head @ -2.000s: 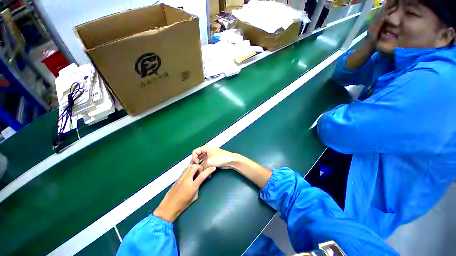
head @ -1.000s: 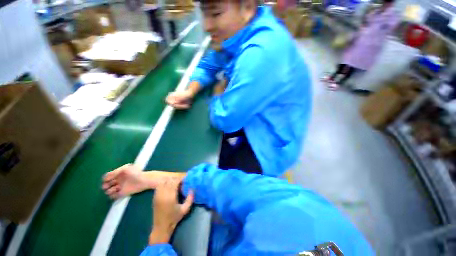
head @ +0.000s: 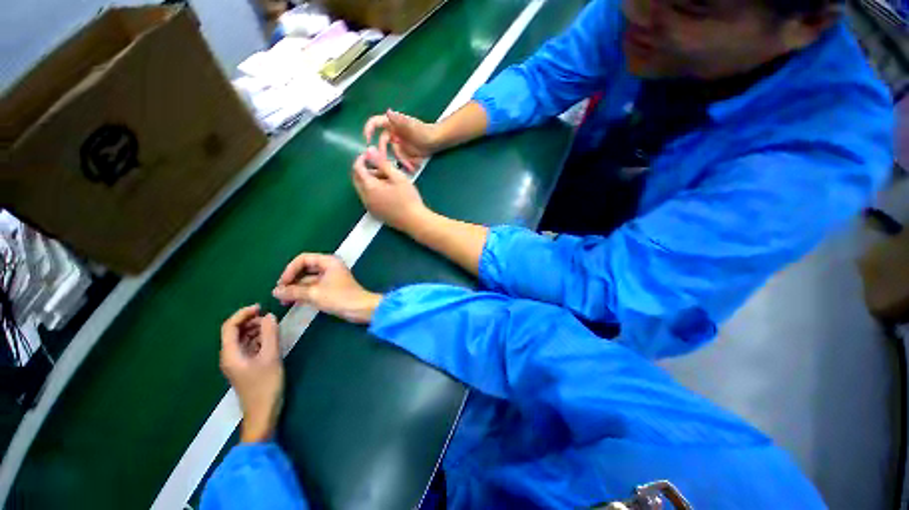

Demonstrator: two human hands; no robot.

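My left hand (head: 252, 364) is raised over the left side of the white strip (head: 211, 438), its fingers curled and a gap between thumb and forefinger. I see nothing in it. My right hand (head: 327, 289) is just right of it over the strip, palm side down, thumb and forefinger tips close together. Whether a tiny item is between them is too small to tell. My two hands do not touch. The dark green worktop (head: 349, 408) lies below them.
A person in a blue smock (head: 698, 199) sits close on the right, both hands (head: 391, 189) raised over the strip. Across the green belt (head: 130, 398) stand an open brown carton (head: 130, 149), white papers (head: 299, 70) and white trays (head: 45, 269) with black cable.
My left hand has let go of my right wrist and moved left. My right hand has moved up and right in the picture. The view has swung back left; the other person's hands came together.
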